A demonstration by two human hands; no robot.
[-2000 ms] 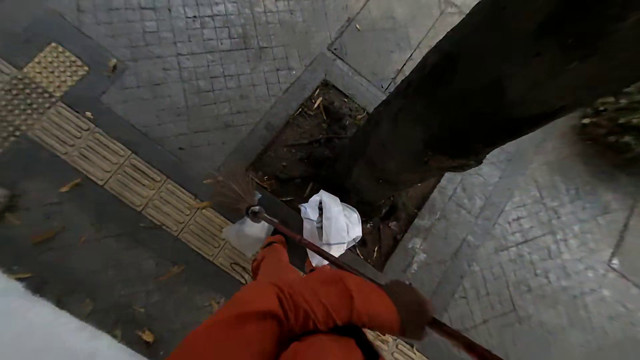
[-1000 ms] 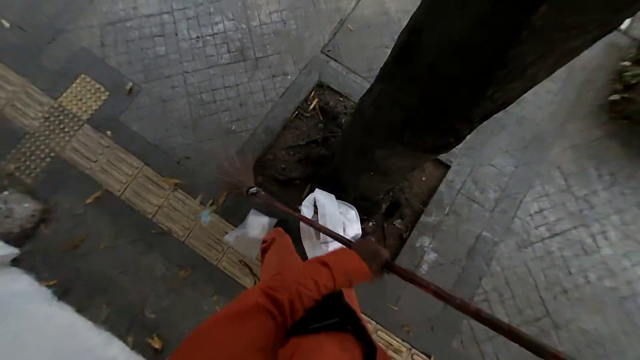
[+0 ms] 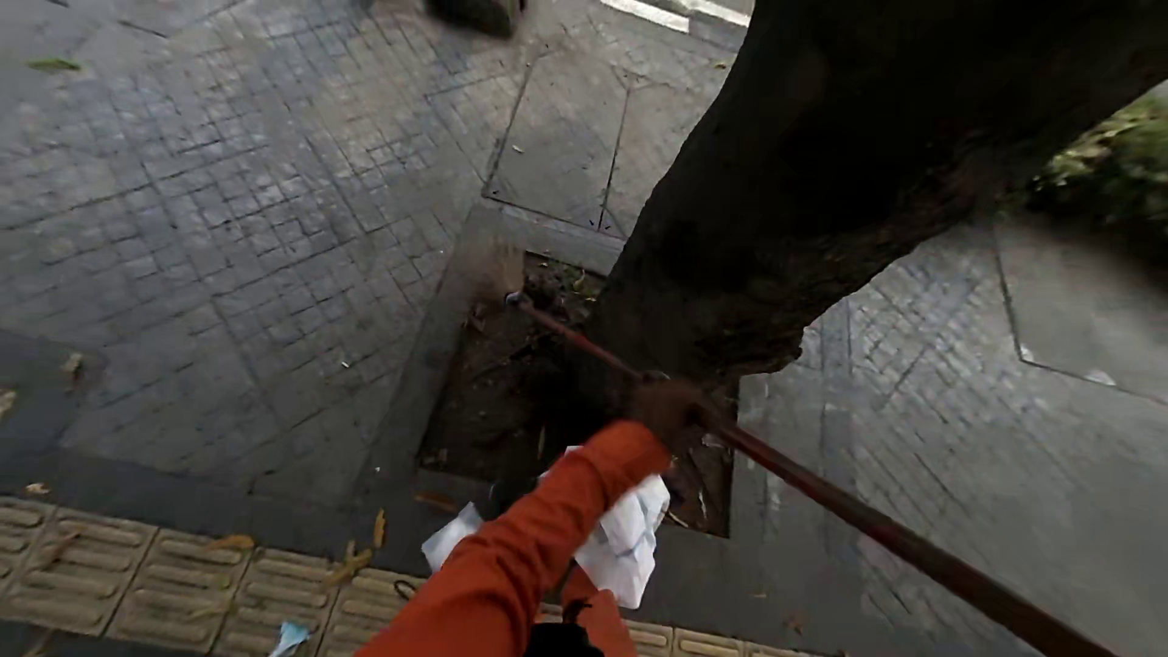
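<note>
My left hand [image 3: 671, 411], blurred and in an orange sleeve, is closed around a long reddish-brown pole [image 3: 876, 529]. The pole runs from the lower right to a blurred head with thin bristles [image 3: 497, 274], which looks like a broom or rake, over the upper left edge of the tree pit. My right hand is not in view. Under my forearm lies a white bag or cloth [image 3: 630, 538] at the pit's lower edge, partly hidden by the sleeve. A smaller white piece [image 3: 452, 538] shows left of the forearm.
A thick tree trunk [image 3: 776, 210] leans from the soil pit [image 3: 493, 392] toward the upper right. Ridged yellow tactile tiles [image 3: 100, 570] cross the lower left, with dry leaves [image 3: 351, 566] and a light blue scrap [image 3: 290, 637]. Grey paving [image 3: 274, 228] surrounds the pit; shrubs [image 3: 1113, 173] stand at right.
The bristled head has moved from beside the tactile tiles to the upper left edge of the pit. My left hand has stayed on the pole. The view has shifted.
</note>
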